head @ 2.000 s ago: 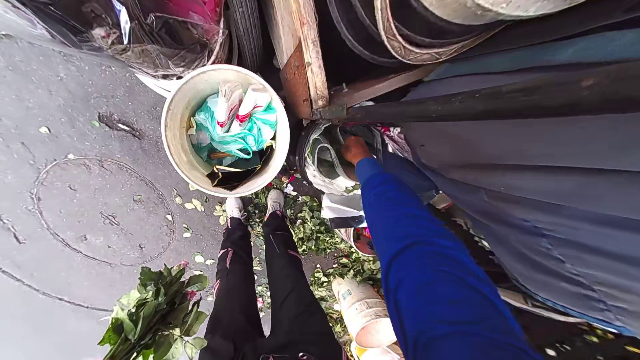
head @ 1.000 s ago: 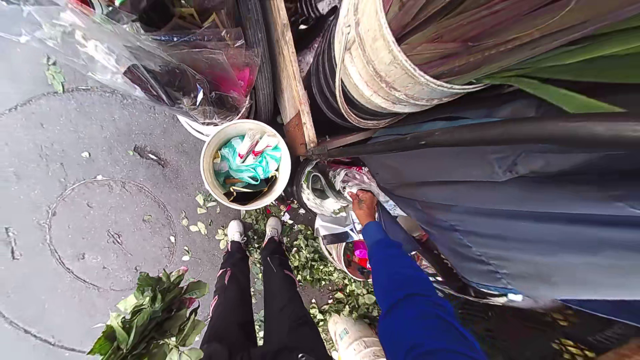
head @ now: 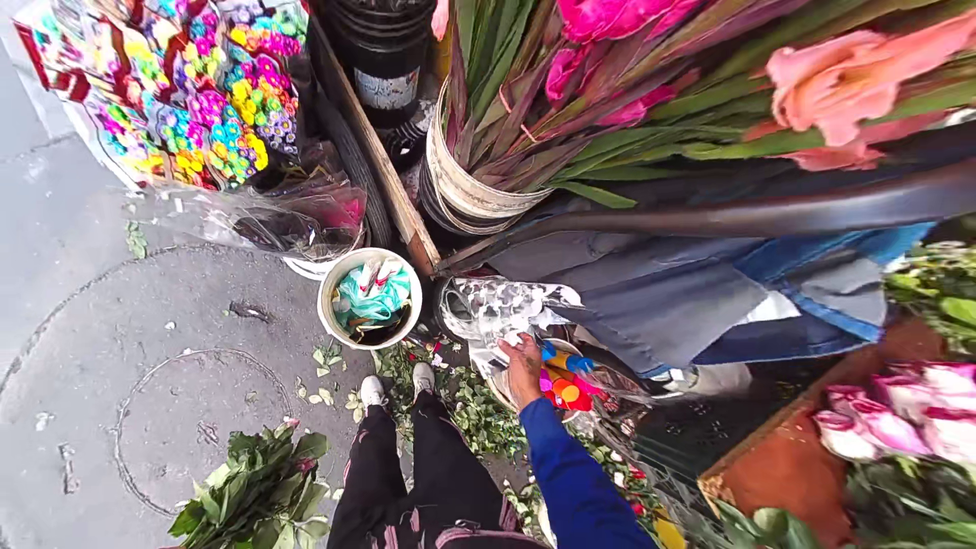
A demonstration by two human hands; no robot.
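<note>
My right hand, in a blue sleeve, pinches the near edge of a clear plastic wrap with a white pattern. The wrap spreads over a dark-rimmed container below the grey cloth. Just right of the hand, a round container holds rolls or bundles in orange, blue and pink. A leafy bunch of rose stems with a few pink blooms rises at the lower left; its lower end is cut off by the frame. My left hand cannot be made out there.
A white bucket with teal plastic bags stands left of the wrap. Gladioli fill a bucket above. Bright dyed flowers lie upper left. A wooden beam and grey cloth border the area. Leaves litter the ground near my shoes.
My right hand was down in the dark-rimmed container; it has come back toward me, and the patterned wrap now spreads out from it. The view has shifted to take in more flowers.
</note>
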